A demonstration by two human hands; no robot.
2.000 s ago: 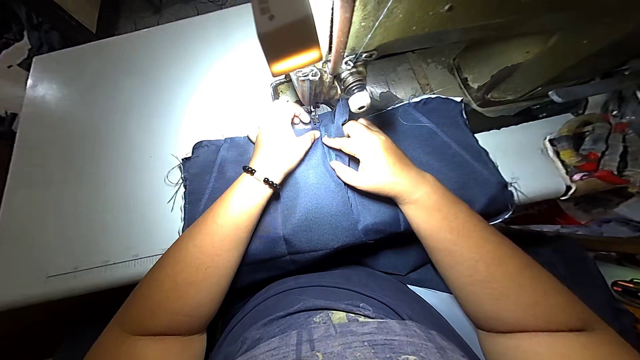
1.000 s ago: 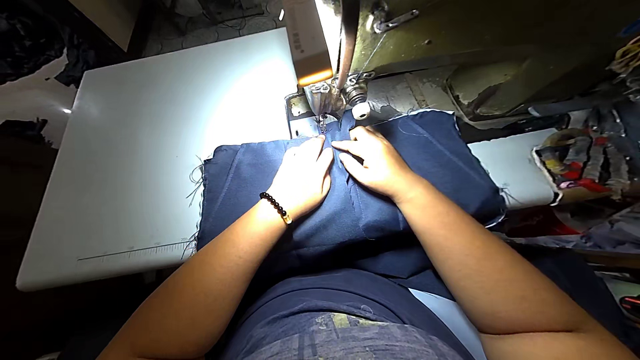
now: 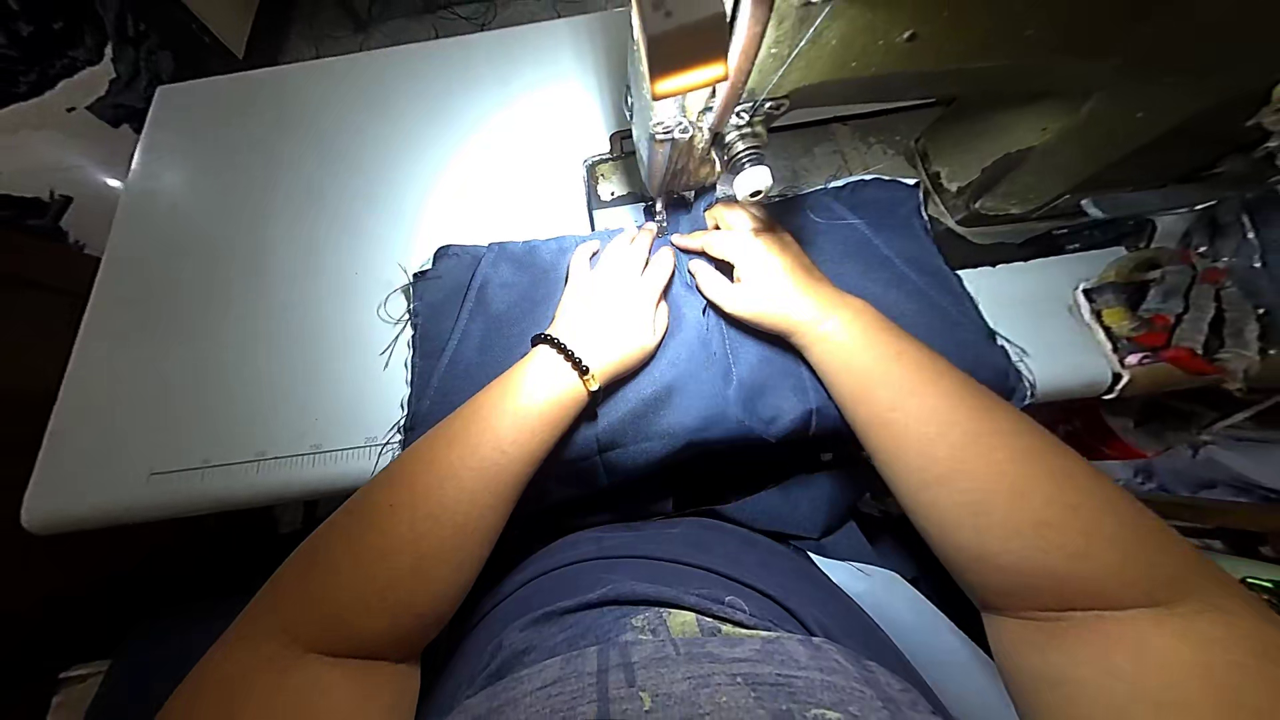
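Navy blue fabric (image 3: 660,400) with frayed edges lies across the bed of a sewing machine (image 3: 860,60), part of it under the presser foot (image 3: 660,215). My left hand (image 3: 615,305), with a dark beaded bracelet (image 3: 565,355) at the wrist, rests flat on the cloth, its fingertips just in front of the foot. To the right of the foot, my right hand (image 3: 755,265) presses the cloth with its index finger stretched toward the needle area and the other fingers bent. Whether its fingers pinch a fold is not clear. A lamp (image 3: 685,50) glows above.
The white sewing table (image 3: 280,270) with a printed ruler scale (image 3: 270,462) extends to the left. At the right, an open container (image 3: 1170,310) holds coloured scraps. The thread tension knob (image 3: 752,182) sits close above my right hand. Part of the fabric hangs over the front edge.
Two seconds ago my left fingers were bent at the presser foot; now that hand lies flatter on the cloth. My right hand stays beside the foot.
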